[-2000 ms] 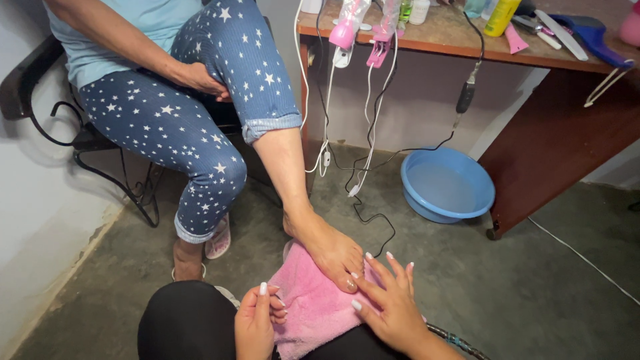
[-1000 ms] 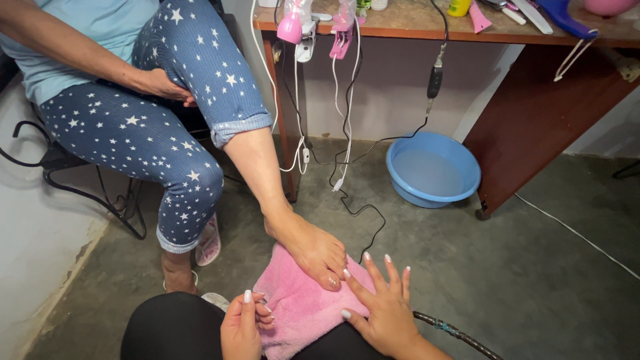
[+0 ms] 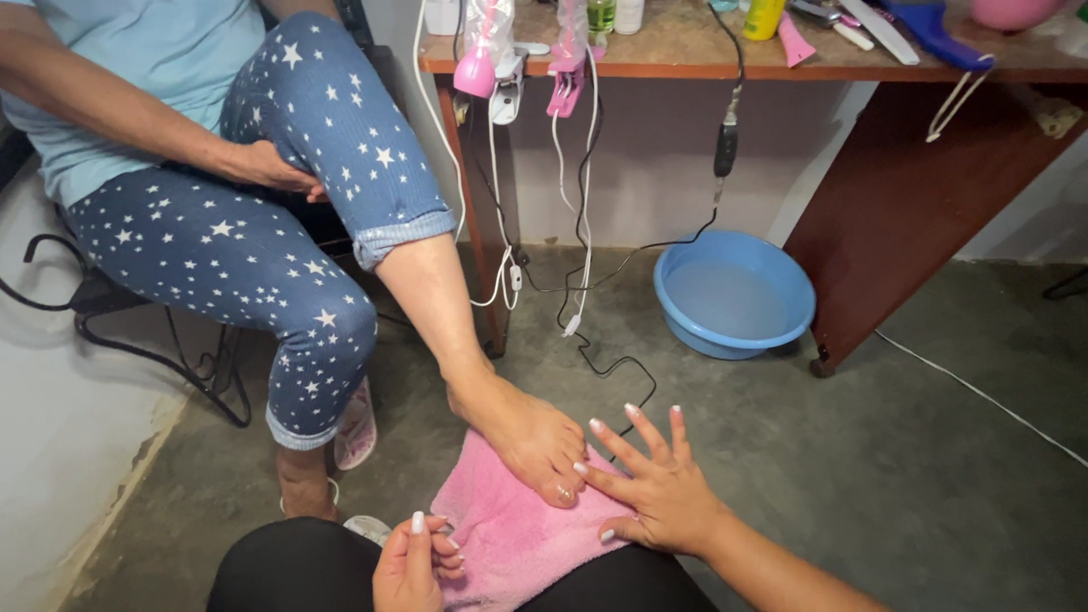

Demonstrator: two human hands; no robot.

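Observation:
Across my lap lies a pink towel (image 3: 510, 544), and the bare foot (image 3: 523, 429) of a seated person rests on it. The big toenail bears a light, shiny decoration. My right hand (image 3: 659, 493) is spread, palm down, with its index fingertip at the toes and its thumb over the towel; it holds nothing. At the towel's left edge is my left hand (image 3: 416, 561), thumb up and fingers curled; whether something is between them cannot be told.
A blue basin (image 3: 735, 293) of cloudy water stands on the floor beside the wooden table (image 3: 680, 64). Clip lamps, bottles and tools are on the tabletop. Cords (image 3: 586, 289) hang down and trail over the floor. The person (image 3: 255, 255) sits on a metal-framed chair.
My right hand's fingers have spread wider beside the toes. My left hand stays near the towel's left edge. The foot still rests on the towel. The view has shifted somewhat.

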